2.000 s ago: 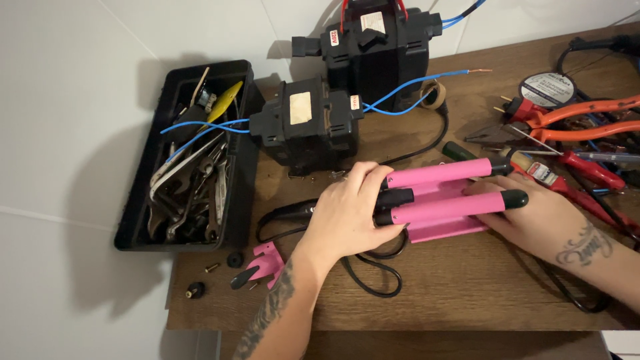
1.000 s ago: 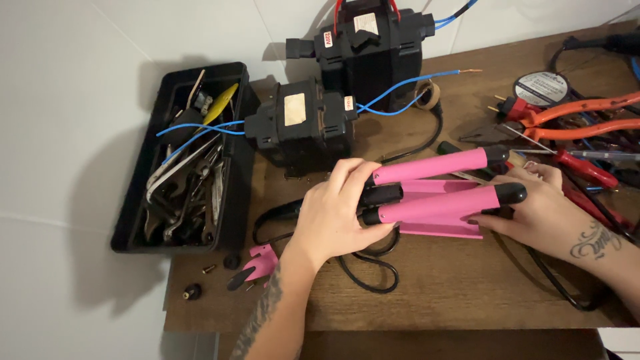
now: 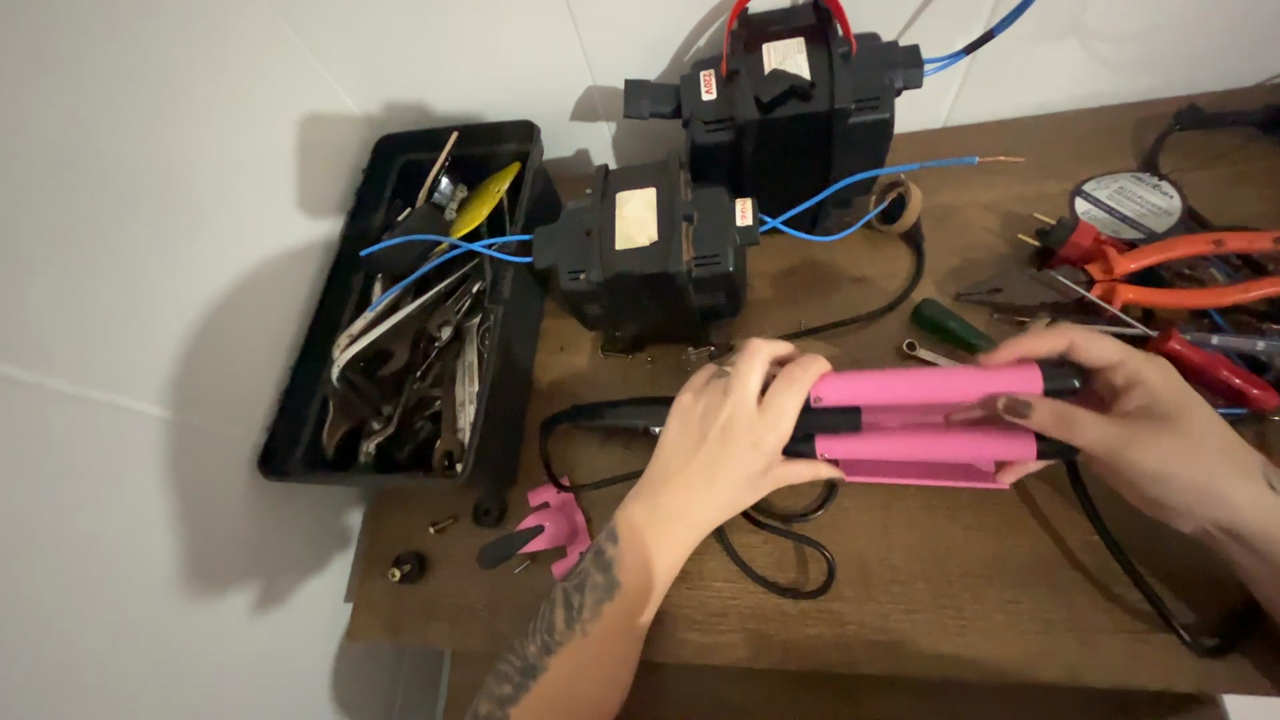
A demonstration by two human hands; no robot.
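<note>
A pink and black triple-barrel hair waver [image 3: 925,445] lies crosswise between my hands, above the wooden bench. My left hand [image 3: 725,430] grips its black handle end, where the pink barrels begin. Around the black tips at the other end, my right hand [image 3: 1110,410] has its thumb and fingers closed. A black cord loops on the wood below. To the left of my left wrist lies a detached pink plastic part with a black tab [image 3: 548,530], beside a small screw [image 3: 441,524] and a black round fitting with a brass centre [image 3: 406,568].
Two black transformers [image 3: 640,260] with blue wires stand at the back. A black toolbox [image 3: 510,400] full of wrenches is at left. Orange-handled pliers [image 3: 1190,270], a red screwdriver [image 3: 1215,370], a green handle [image 3: 950,325] and a solder spool [image 3: 1128,207] lie at right.
My right hand has moved from the underside of the hair waver to its black tips. The barrels now lie more level. My left hand keeps its hold.
</note>
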